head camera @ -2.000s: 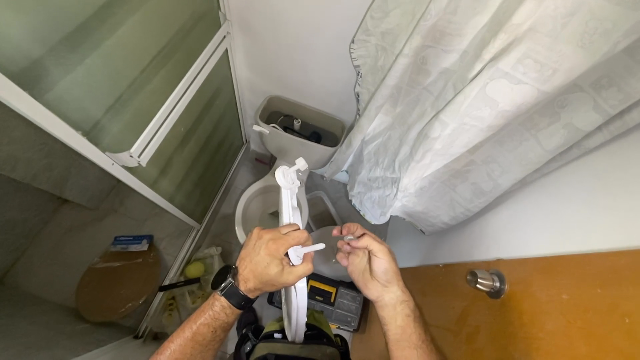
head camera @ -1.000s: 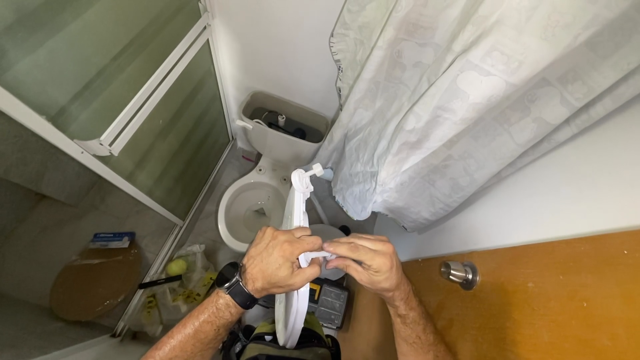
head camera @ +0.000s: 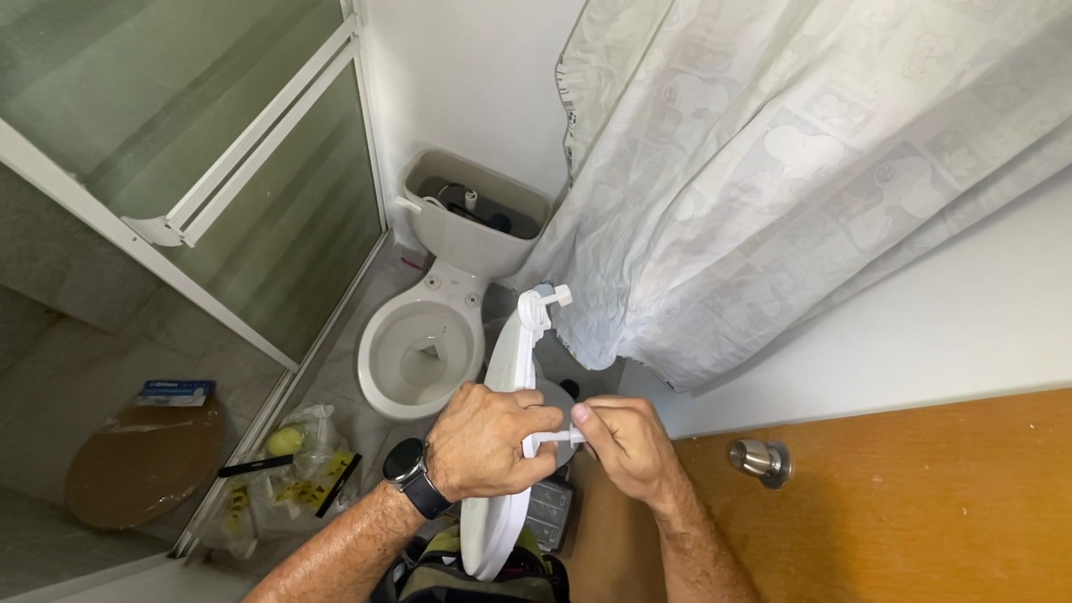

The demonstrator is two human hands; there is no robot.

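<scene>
My left hand [head camera: 494, 440] grips a white plastic toilet seat [head camera: 502, 523], held on edge over a bag. At the seat's upper end a white hinge bolt with a nut [head camera: 554, 296] sticks out to the right. A second white bolt [head camera: 551, 436] points right from beside my left fingers. My right hand [head camera: 626, 444] pinches a white plastic nut [head camera: 575, 435] at that bolt's end, between thumb and fingers. Behind the seat stands the toilet bowl [head camera: 368, 368] without a seat, two mounting holes at its rear. Its cistern [head camera: 469, 243] has no lid, and fittings show inside.
A shower door [head camera: 285, 209] with a white towel bar stands left. On the floor lie a wrapped oval item [head camera: 146, 465] and plastic packaging [head camera: 314, 477]. A curtain [head camera: 712, 167] hangs at right, above a wooden door [head camera: 913, 494] with a metal knob [head camera: 760, 462]. A toolbox [head camera: 548, 512] sits beneath the seat.
My right hand has moved in from beside the seat to the lower bolt, where its fingers now hold the nut on the bolt's end. My left hand keeps its grip on the seat.
</scene>
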